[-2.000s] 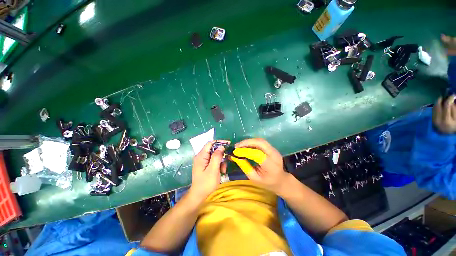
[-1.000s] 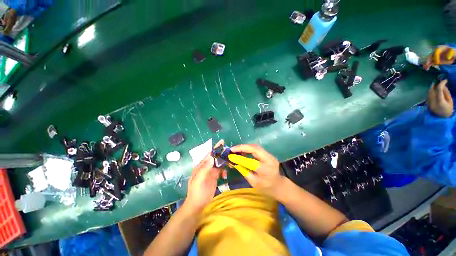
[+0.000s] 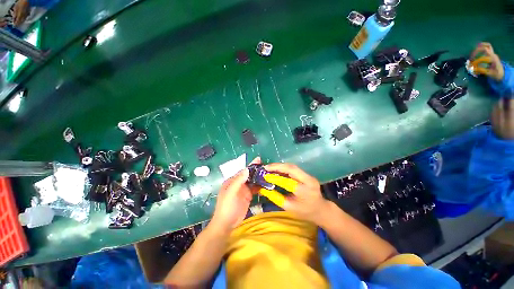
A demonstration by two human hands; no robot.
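Observation:
A small dark device body (image 3: 258, 176) is held between my two hands, just above the near edge of the green bench (image 3: 186, 130). My left hand (image 3: 233, 195) grips it from the left. My right hand (image 3: 298, 191), with yellow covers on the thumb and forefinger, touches its right side. The fingers hide part of the body. A white wipe (image 3: 233, 166) lies just beyond my left hand, with a white oval piece (image 3: 202, 170) to its left.
Binder clips (image 3: 127, 180) are heaped left, larger ones (image 3: 389, 66) right, beside a blue bottle (image 3: 372, 35). Flat dark pieces (image 3: 249, 136) and a single clip (image 3: 306, 131) lie ahead. A clear bag (image 3: 70, 186) is at far left. Another person's hand (image 3: 486, 61) is at far right.
The device body has turned in my hands and shows a darker side. My fingers have shifted slightly around it. The other person's hand at far right has moved. The whole view has shifted a little.

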